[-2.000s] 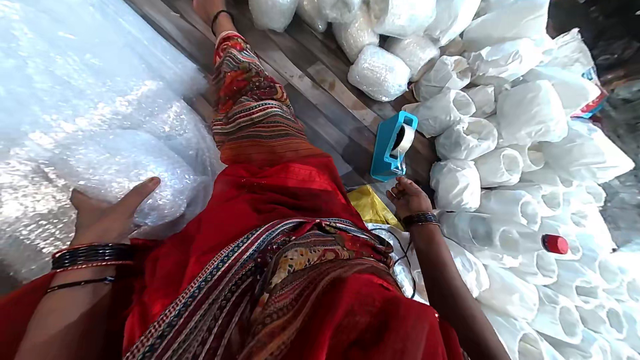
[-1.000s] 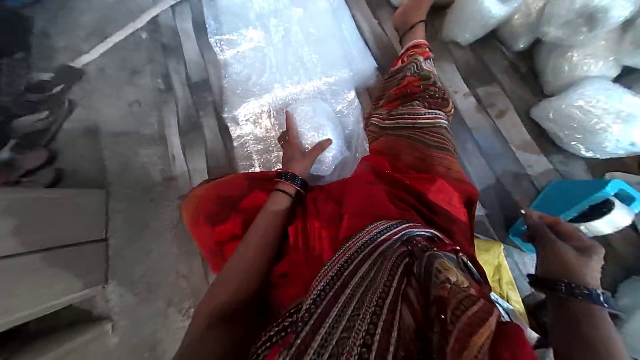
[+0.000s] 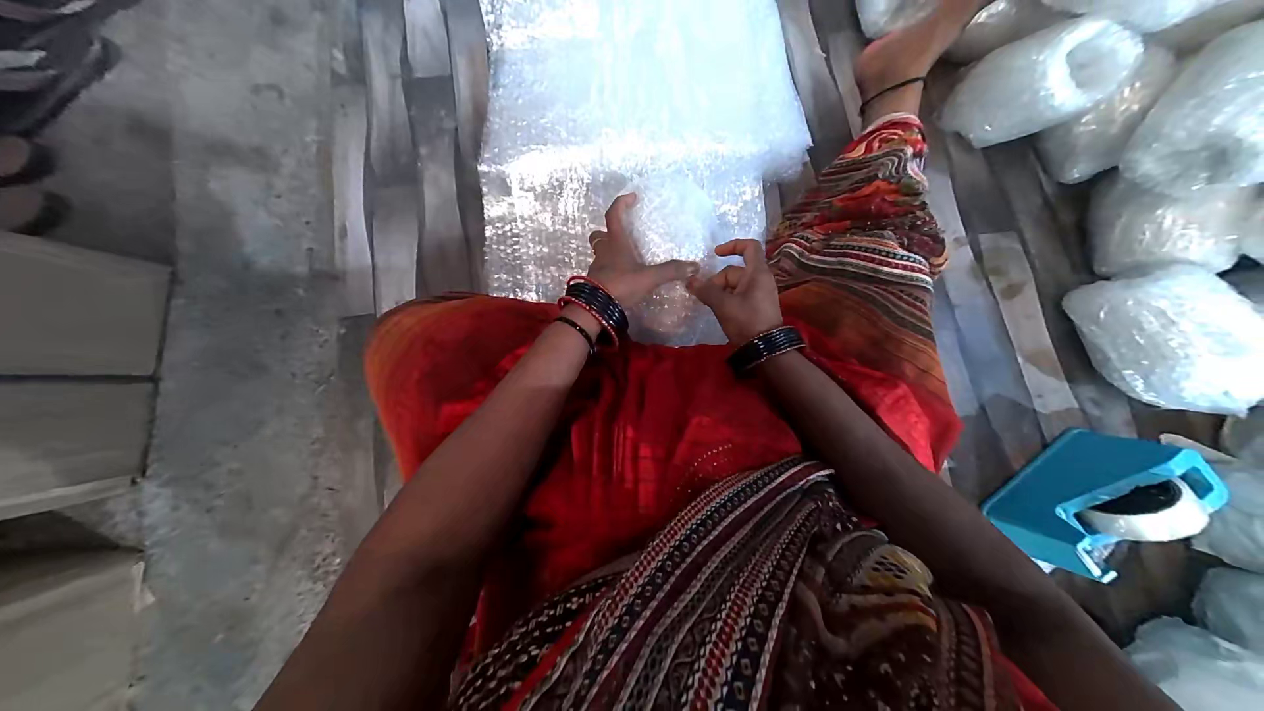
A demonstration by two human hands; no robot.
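A rounded bundle in bubble wrap (image 3: 673, 219) lies between my legs, at the near end of a stack of bubble wrap sheets (image 3: 642, 79). My left hand (image 3: 632, 265) rests on the bundle's left and near side, thumb stretched across it. At the bundle's right side, my right hand (image 3: 739, 294) has its thumb and index finger pinched together close to my left thumb; whether a piece of tape is between them is too small to tell. A blue tape dispenser (image 3: 1071, 484) with a roll of clear or white tape (image 3: 1155, 512) stands at the lower right.
Several wrapped bundles (image 3: 1180, 336) are heaped along the right side. My bare foot (image 3: 894, 74) is at the upper right on the slatted wooden floor (image 3: 1007, 296). Pale boxes or blocks (image 3: 74, 326) stand at the left beside concrete floor (image 3: 237, 395). Dark items lie at the upper left.
My right hand has moved from beside the tape dispenser to the wrapped bundle, near my left thumb. My left hand stays on the bundle. The view has swung toward the left.
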